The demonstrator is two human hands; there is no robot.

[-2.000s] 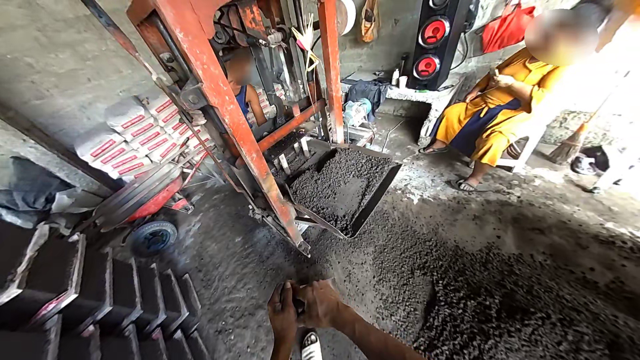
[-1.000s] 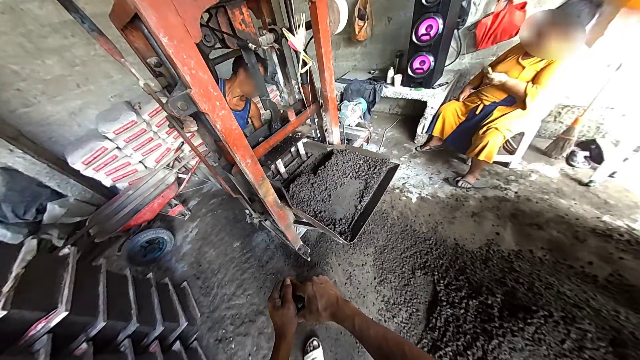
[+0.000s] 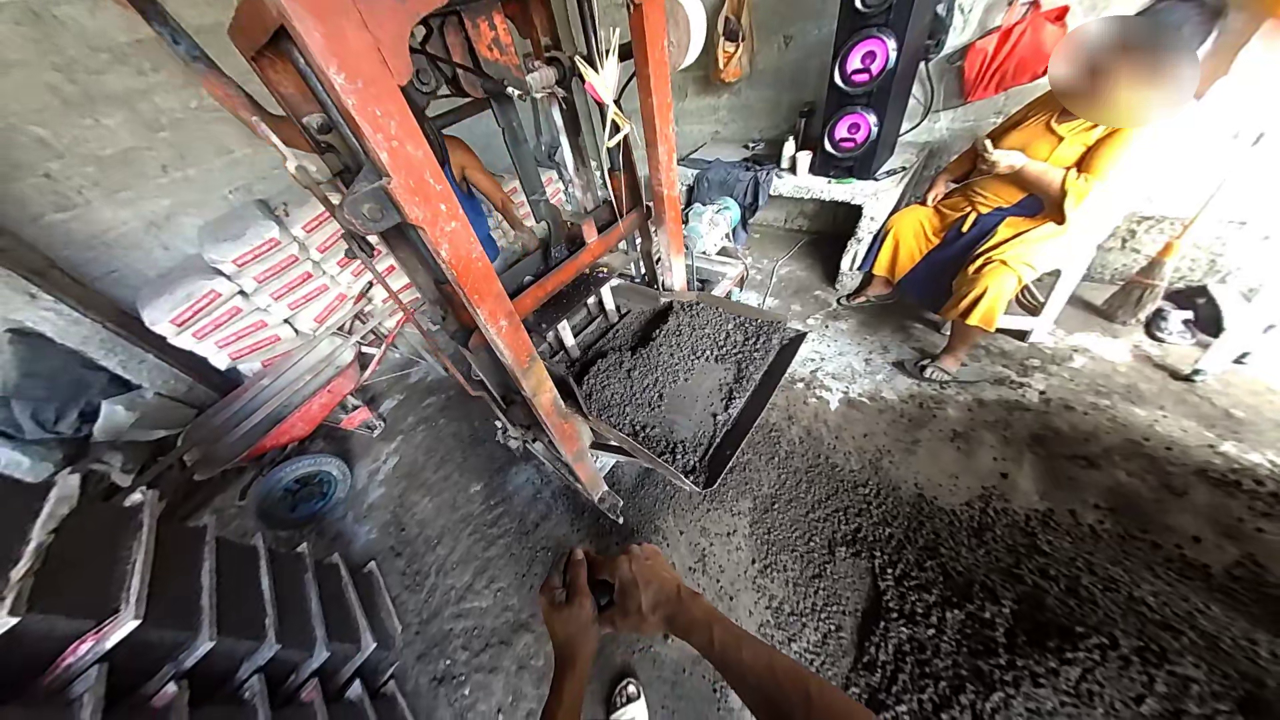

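Low in the centre of the head view, my left hand (image 3: 572, 602) and my right hand (image 3: 645, 588) meet, fingers curled around a small dark object (image 3: 602, 594). What that object is cannot be told, as the fingers cover most of it. Beyond my hands stands an orange-painted steel-framed machine (image 3: 450, 230). At its front is a metal tray (image 3: 748, 420) holding dark, damp granular mix (image 3: 690, 375). More of the loose mix (image 3: 1020, 600) is spread over the floor to the right of my hands.
Stacked dark blocks or moulds (image 3: 180, 600) stand lower left, near a red wheelbarrow (image 3: 300, 410) and piled paper sacks (image 3: 245, 290). One person (image 3: 475, 195) is behind the machine; another person (image 3: 1010, 210) sits at right. A tall speaker (image 3: 865, 90) stands at the back, a broom (image 3: 1145, 280) far right.
The person behind the machine has shifted; the head, seen a second ago, is now hidden and an arm shows. The speaker lights went from red to pink. My hands stay together.
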